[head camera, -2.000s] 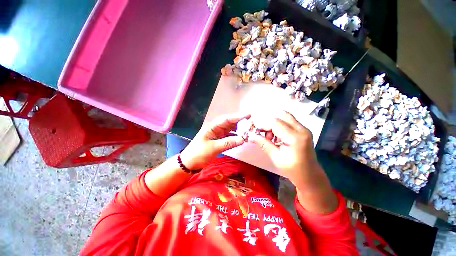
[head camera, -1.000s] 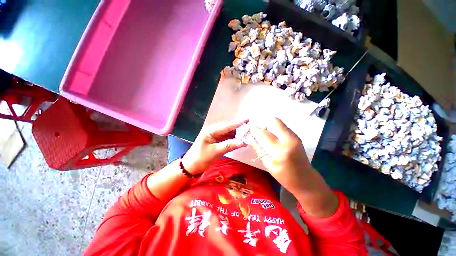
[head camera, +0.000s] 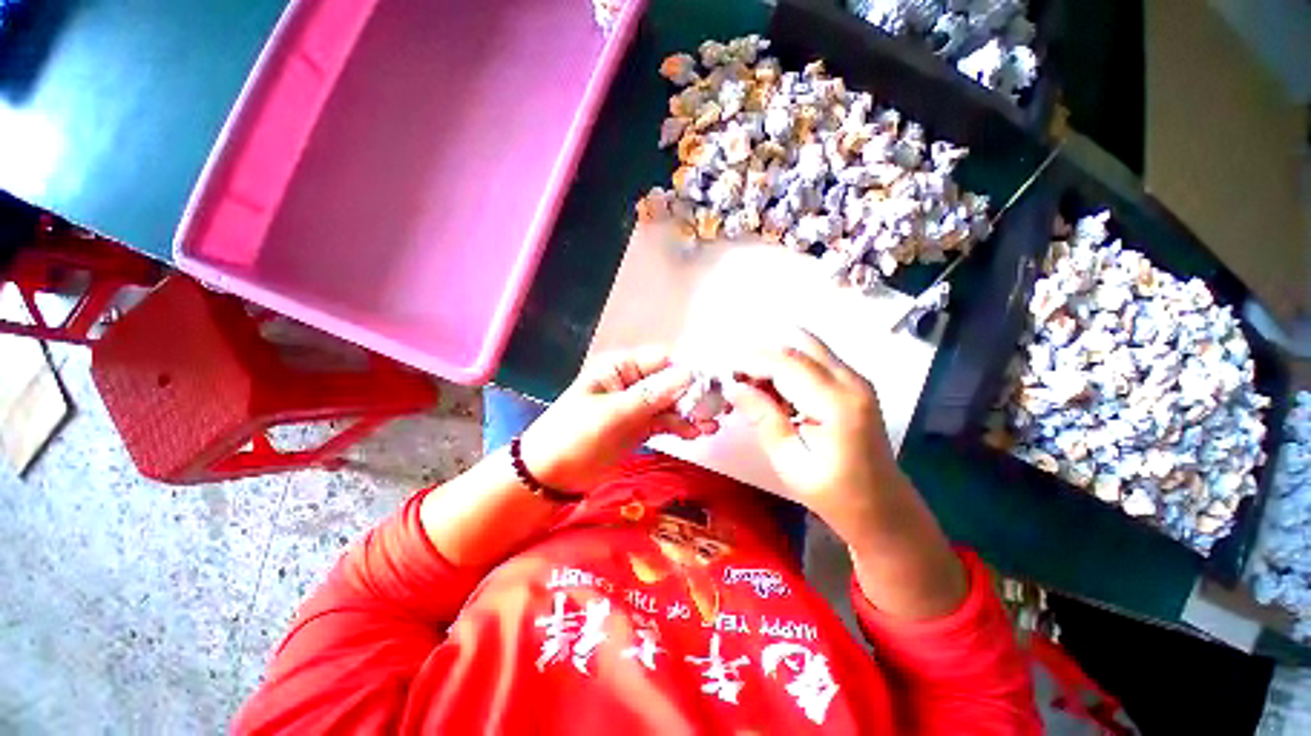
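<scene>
My left hand (head camera: 611, 413) is bare and holds a small grey-white moulded piece (head camera: 703, 398) between thumb and fingers, over the near part of the pale work board (head camera: 863, 352). My right hand (head camera: 817, 420) is at the right side of the same piece, its thumb and index finger touching or very near it. Whether the right fingers hold a small part of their own is too small and washed out by glare to tell. A loose heap of small whitish-grey and orange-tan parts (head camera: 820, 166) lies just behind the board.
A large pink plastic tray (head camera: 417, 187) is at the left of the board. A black tray of small pale parts (head camera: 1136, 381) is at the right. Another black tray of larger pieces (head camera: 992, 65) is at the far right. A thin pointed tool (head camera: 927, 306) lies at the board's far right corner. A red stool (head camera: 180, 381) stands at left.
A thin pale stick seen under my right hand one second ago no longer shows. My right fingers have turned in towards the piece, and my left fingers have shifted around it.
</scene>
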